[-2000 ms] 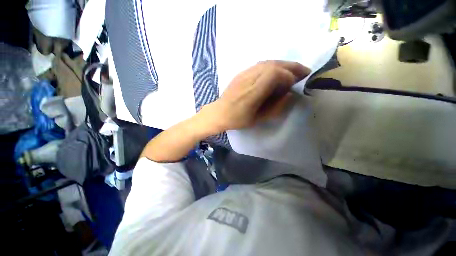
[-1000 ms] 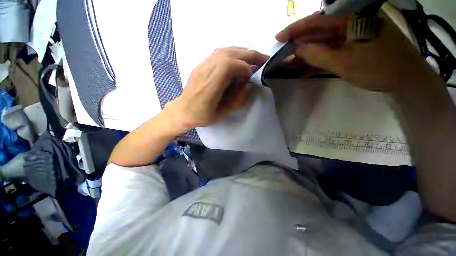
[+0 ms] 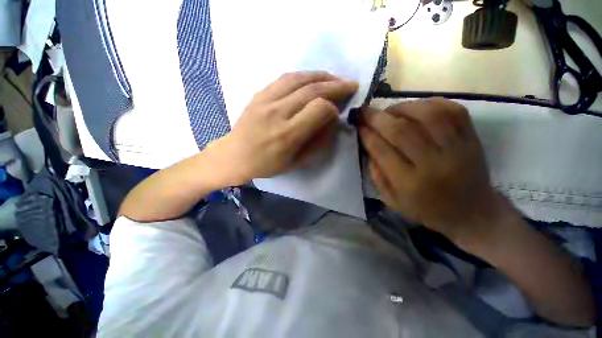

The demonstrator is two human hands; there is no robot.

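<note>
A white piece [image 3: 330, 181] lies over a dark patterned piece [image 3: 381, 66], whose edge shows along its right side. My left hand [image 3: 290, 125] rests on the white piece with bent fingers, its fingertips at the right edge. My right hand [image 3: 426, 158] pinches the pieces' right edge between thumb and fingers, close to my left fingertips. The lower end of the pieces hangs over the table's front edge. The needle area is only partly visible at the top edge.
A dark ridged knob [image 3: 489, 28] and the cream machine bed [image 3: 429, 66] are at upper right. Black-handled scissors [image 3: 573, 59] lie at far right. A grey panel with striped border [image 3: 92, 79] lies at left, beside mixed cloth [image 3: 43, 204].
My right hand came in from the right and moved down from near the needle area to the pieces' edge. My left hand stays on the white piece. The whole view has shifted.
</note>
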